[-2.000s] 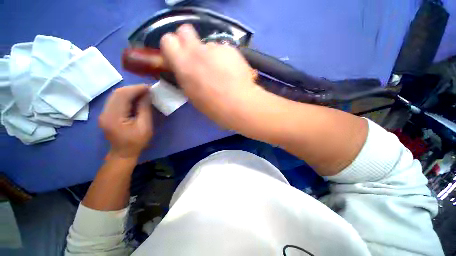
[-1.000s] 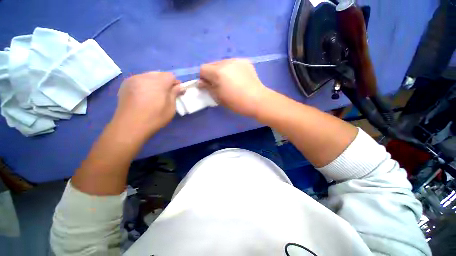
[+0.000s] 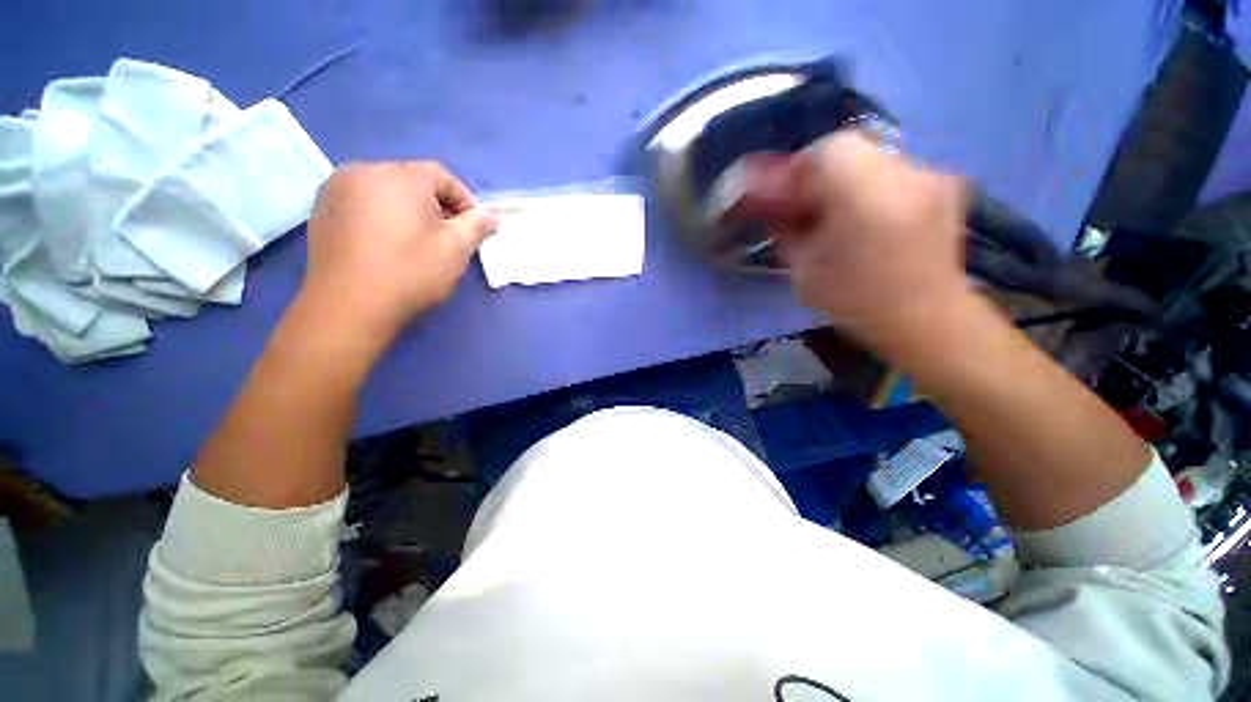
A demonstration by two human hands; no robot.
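A small white fabric piece [image 3: 565, 240] lies flat on the blue-violet cloth in mid-table. My left hand [image 3: 391, 236] pinches its left end between thumb and fingers. My right hand [image 3: 885, 233] is closed around the reddish-brown handle of the steam iron [image 3: 713, 137]. The iron is blurred, and its dark body with shiny rim is just right of the fabric piece. The iron's underside is hidden.
A fan of overlapping white pieces [image 3: 179, 199] lies at left, with a thin dark thread [image 3: 323, 66] beside it. The black hose [image 3: 1022, 247] runs right from the iron. Clutter [image 3: 912, 466] shows below the table edge.
My right hand has left the fabric piece and taken hold of the iron, which has moved left from its parked place. The piece, bunched between both hands before, now lies flat.
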